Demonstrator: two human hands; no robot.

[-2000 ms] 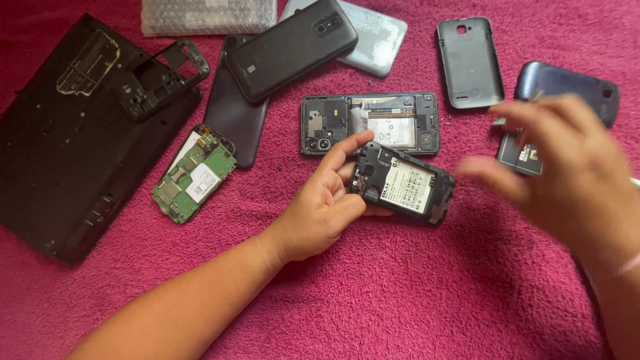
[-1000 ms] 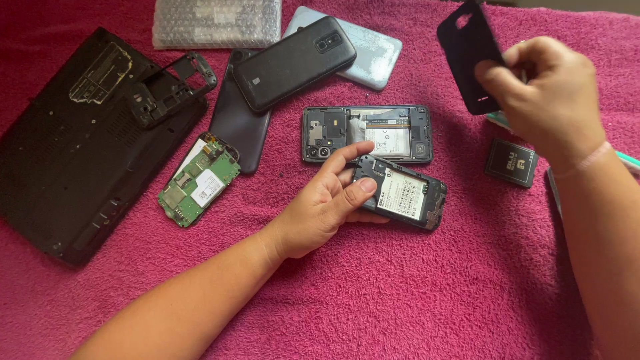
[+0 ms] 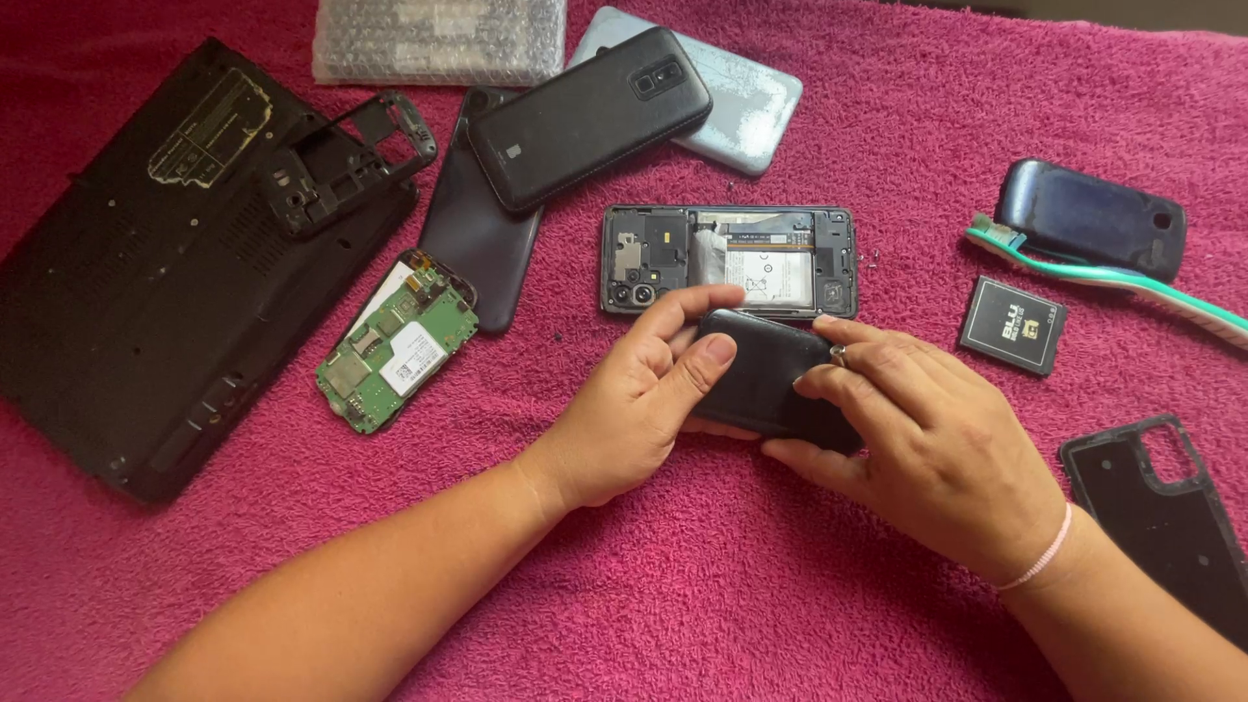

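Note:
In my left hand [image 3: 643, 400] is a small phone, its left end between thumb and fingers. A black back cover [image 3: 770, 375] lies over it and hides its battery. My right hand [image 3: 916, 429] grips the cover and phone at the right end, fingers on the top edge and thumb at the lower edge. Just behind them lies a larger opened phone [image 3: 834, 258] with its battery and inner parts bare. A black BLU battery [image 3: 1012, 325] rests to the right, near a green and white toothbrush [image 3: 1102, 276] that leans on a dark blue back cover [image 3: 1092, 219].
On the pink towel at left are an upturned black laptop [image 3: 127, 292], a phone frame [image 3: 341, 175] on it, and a green circuit board [image 3: 400, 361]. Behind are stacked phones [image 3: 590, 117] and a bubble-wrapped item [image 3: 439, 39]. A black back panel [image 3: 1160, 507] lies at right.
My right hand has brought the black back cover from the upper right down onto the phone. Two seconds ago that cover lay on the towel. My left hand still holds the phone.

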